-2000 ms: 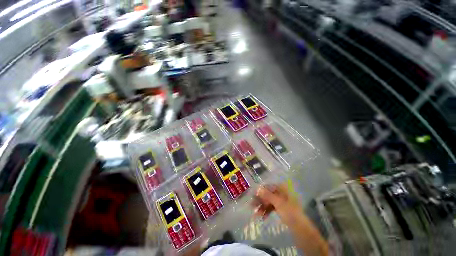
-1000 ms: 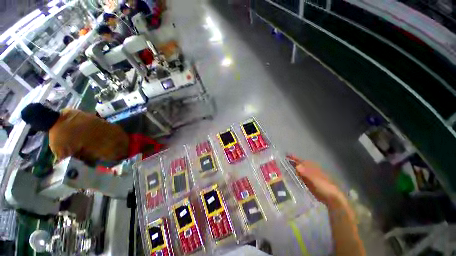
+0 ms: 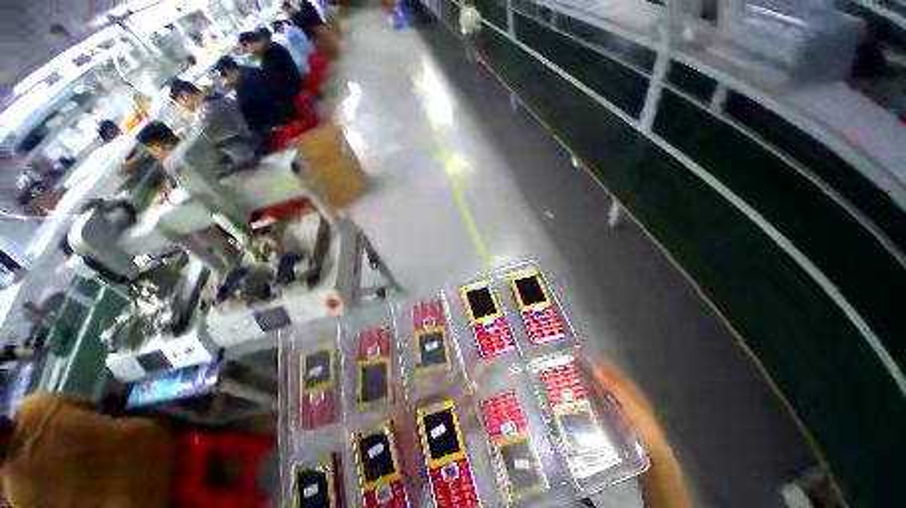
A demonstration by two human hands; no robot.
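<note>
A clear blister tray (image 3: 457, 375) with red keypad phones in its pockets is held in front of me at the bottom middle. Several phones, such as the one at the tray's far right corner (image 3: 537, 306), show dark screens with yellow frames. Others, such as the one at the left (image 3: 318, 385), look paler, as if under plastic. My right hand (image 3: 632, 417) is at the tray's right edge, fingers against the rim, partly hidden by the tray. My left hand is not in view.
White bench machines (image 3: 268, 308) stand at the left, with a seated row of people (image 3: 268, 74) beyond. A person's brown-clad back (image 3: 84, 456) and a red stool (image 3: 224, 466) are lower left. A grey aisle (image 3: 397, 218) with a yellow line runs ahead. A long green conveyor (image 3: 735, 238) runs along the right.
The view has moved forward along the aisle; the machines and the brown-clad person now sit nearer and lower left. My right hand was away from the tray's edge two seconds ago and is now at it.
</note>
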